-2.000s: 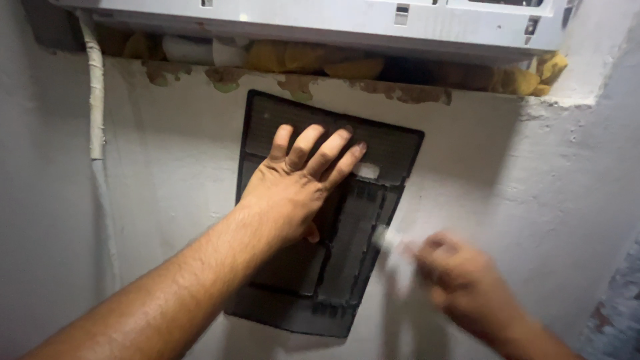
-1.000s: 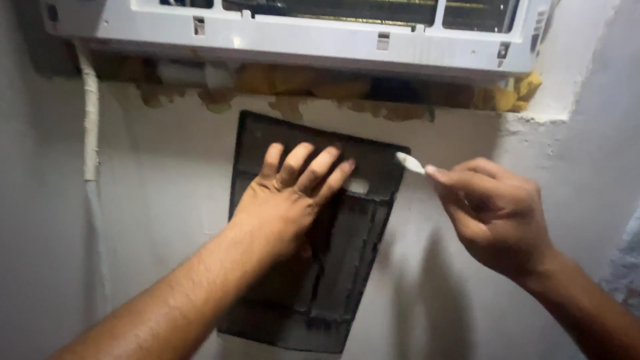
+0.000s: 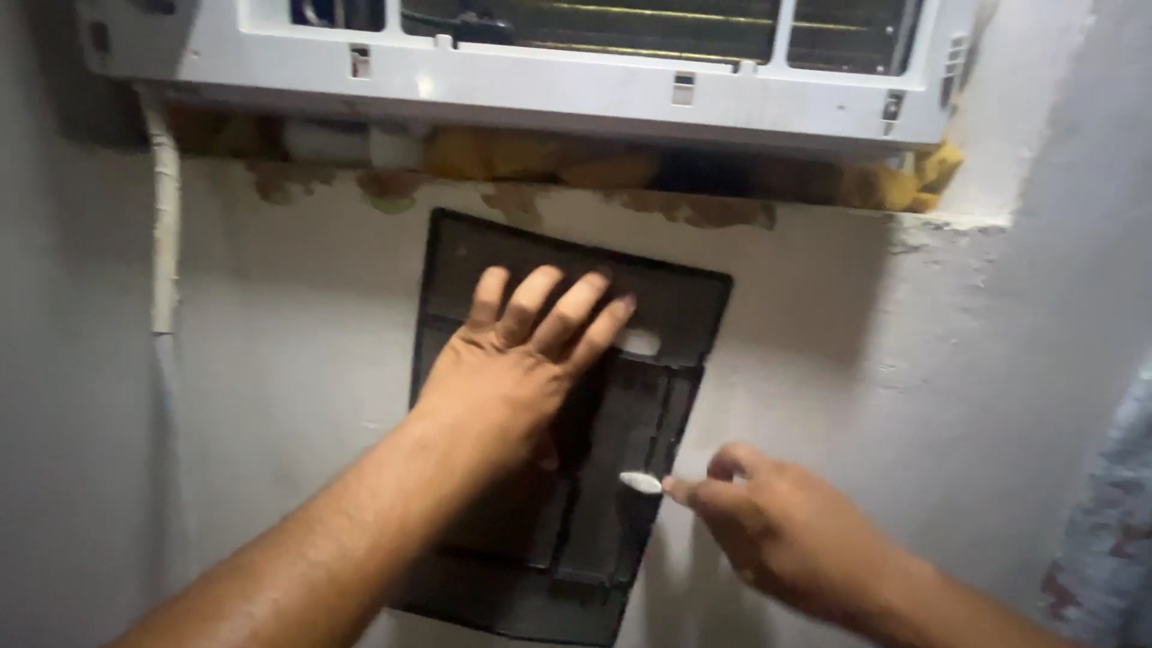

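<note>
A dark mesh air-conditioner filter with a black frame (image 3: pixel 621 414) lies against the wall, slightly tilted, its lower end near the bottom of the view. My left hand (image 3: pixel 504 369) is spread over its upper middle, fingers apart and palm toward the mesh; part of the thumb shows below. A small white oval tab (image 3: pixel 641 341) sits on the filter right of my fingertips. Between the thumb and fingers of my right hand (image 3: pixel 774 513) is a small white piece (image 3: pixel 641 482), perhaps a bit of cloth or a brush tip, at the filter's right edge. What it is cannot be told.
Above hangs a white wall-mounted air conditioner (image 3: pixel 540 81) with its front open. Yellow and dark stuffing (image 3: pixel 540 157) fills the gap beneath it. A wrapped white pipe (image 3: pixel 166 225) runs down the painted wall (image 3: pixel 288 342) at the left. Paint peels below the gap.
My right hand has moved down along the filter's right side from near its upper right corner, still with the white piece. My left hand has stayed spread on the filter.
</note>
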